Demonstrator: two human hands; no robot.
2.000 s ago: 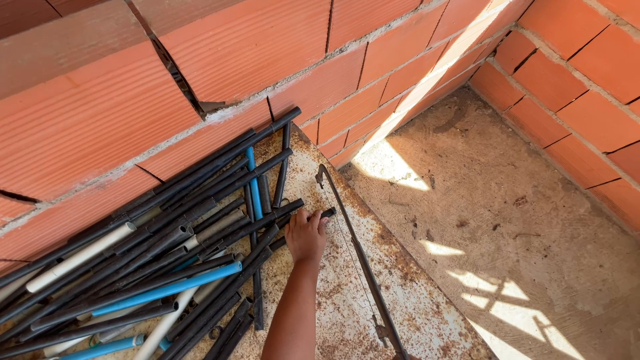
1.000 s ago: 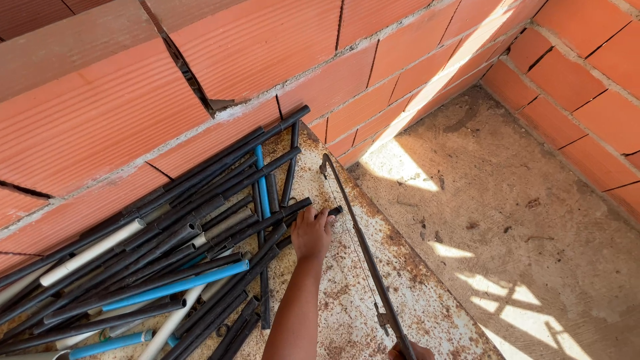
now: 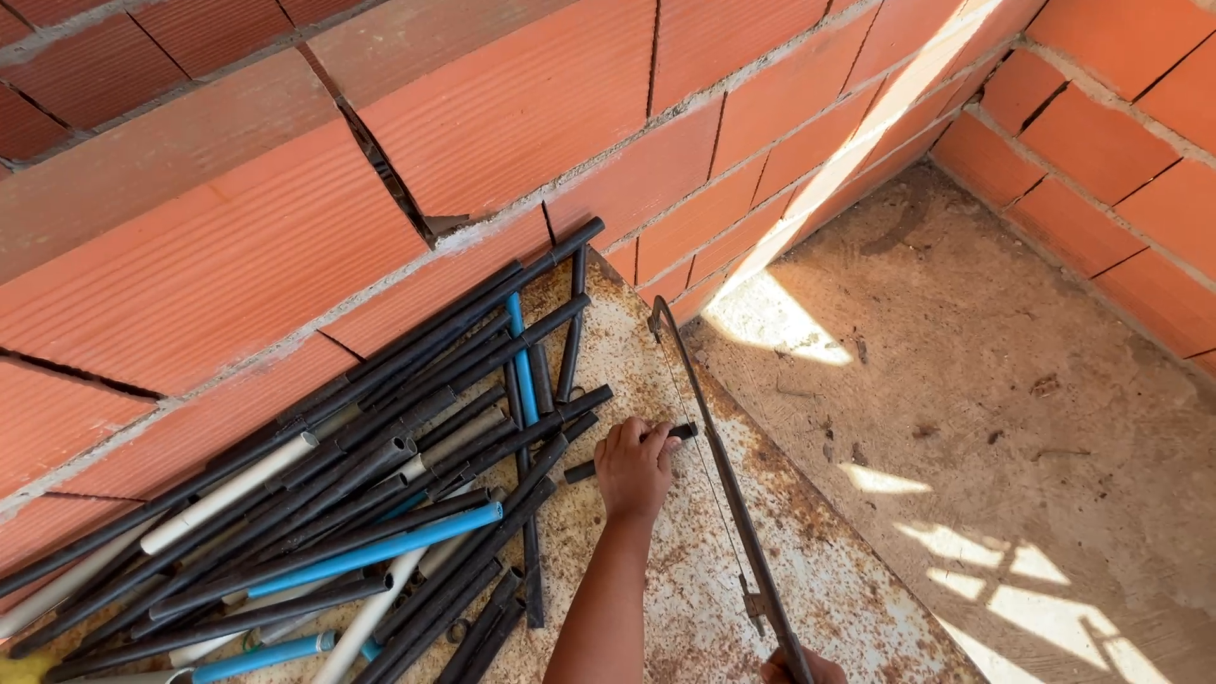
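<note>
My left hand (image 3: 635,467) is closed around a short black plastic pipe (image 3: 581,471), pressing it on a rusty metal tabletop (image 3: 703,589). The pipe's right end sticks out past my fingers and lies at the thin blade of a hacksaw (image 3: 727,465). At the bottom edge my right hand (image 3: 803,667) grips the near end of the saw; the saw's far end points up and left. Whether the blade has cut into the pipe cannot be told.
Black, white and blue (image 3: 380,549) plastic pipes lie piled left of my left arm, against a hollow-brick wall (image 3: 513,104). Right of the tabletop's slanting edge lies a lower concrete floor (image 3: 959,380) with sunlit patches, bounded by another brick wall (image 3: 1102,142).
My right hand, out of view two seconds ago, shows at the bottom edge on the saw. My left hand stays on the short pipe, whose left end now shows apart from the pile.
</note>
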